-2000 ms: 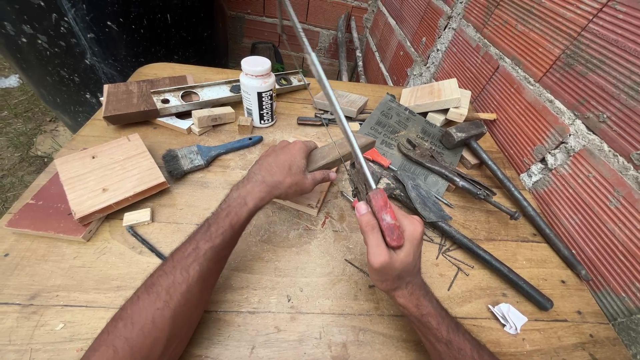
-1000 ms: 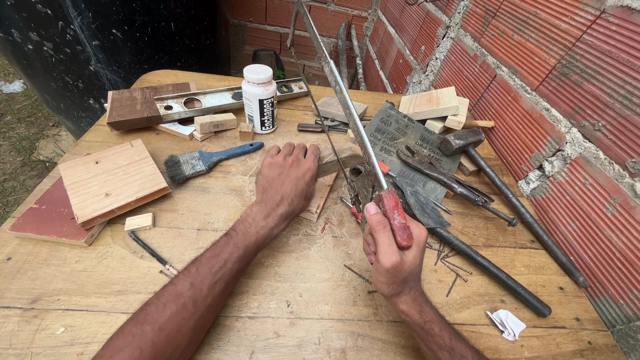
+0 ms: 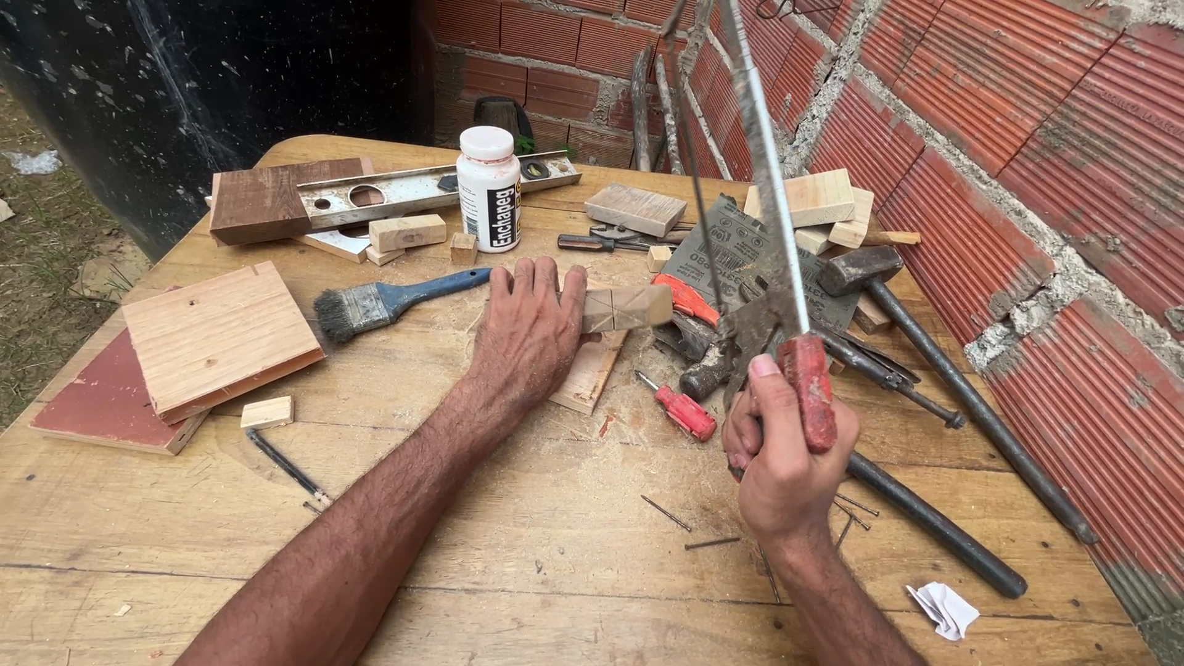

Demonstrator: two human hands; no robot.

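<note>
My left hand (image 3: 532, 338) presses down on a small wooden block (image 3: 629, 308) whose right end sticks out past my fingers and bears pencil lines. Beneath it lies a flat wood piece (image 3: 590, 375), partly hidden by the hand. My right hand (image 3: 786, 453) grips the red handle (image 3: 807, 393) of a hacksaw, its metal frame (image 3: 772, 185) rising toward the top edge. The thin blade is to the right of the block and apart from it. A small red screwdriver (image 3: 684, 412) lies between my hands, near a hammer's head (image 3: 708, 370).
Left are a paintbrush (image 3: 379, 305), a square board (image 3: 222, 333) and a reddish board (image 3: 102, 393). Behind stand a white glue bottle (image 3: 488, 190) and a metal level (image 3: 407, 194). Sandpaper (image 3: 731, 250), pliers (image 3: 869, 365), a sledgehammer (image 3: 953, 370), several nails (image 3: 712, 543) and a brick wall (image 3: 980, 185) are at right.
The hacksaw has moved right, away from the block, and stands more upright. My left hand now lies flatter over the block. The red screwdriver shows more fully between my hands.
</note>
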